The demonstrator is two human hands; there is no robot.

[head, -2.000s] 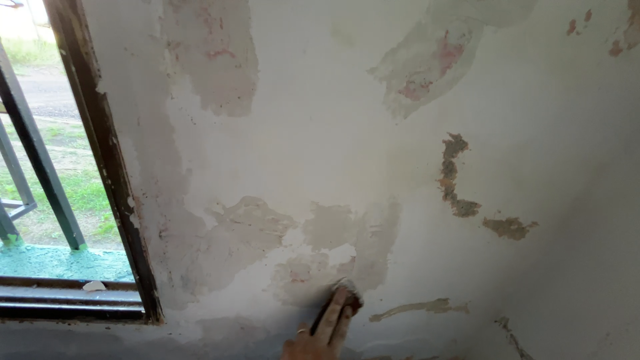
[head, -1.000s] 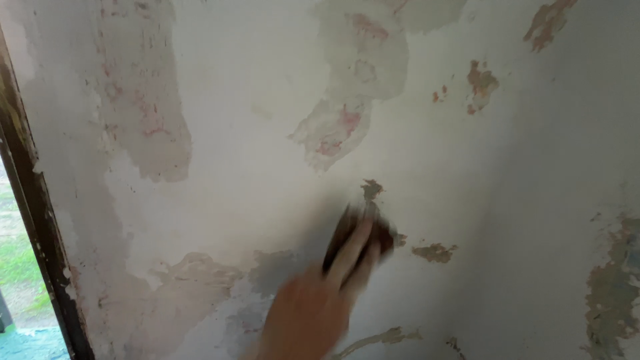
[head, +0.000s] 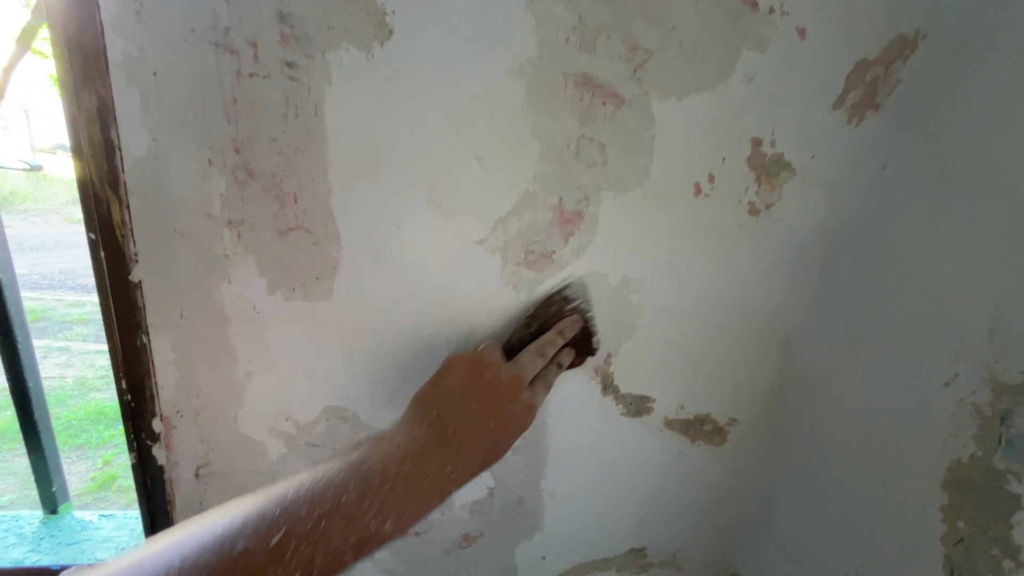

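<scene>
My left hand (head: 488, 400) reaches up from the lower left, its forearm dusted with pale specks. It is shut on a dark brown, flat filling scraper (head: 552, 324), two fingers laid along the back of it. The scraper's edge, whitish with filler, is against or very near the painted wall (head: 400, 200). Just right of the tool lies a smooth greyish smear of filler (head: 620, 308). Below the smear is a chipped brown-grey patch (head: 628, 400), with another chipped patch (head: 700, 428) to its right. My right hand is not in view.
A brown window frame (head: 112, 264) runs down the left side, with a dark metal bar (head: 28, 384) and a turquoise ledge (head: 72, 536) outside. Several chipped spots mark the right part of the wall, among them a brown one (head: 876, 76) high up. A corner seems to lie at right.
My left hand with the scraper has moved up the wall. A greyish smear now covers the upper part of the chipped patch seen bare earlier. The view has shifted.
</scene>
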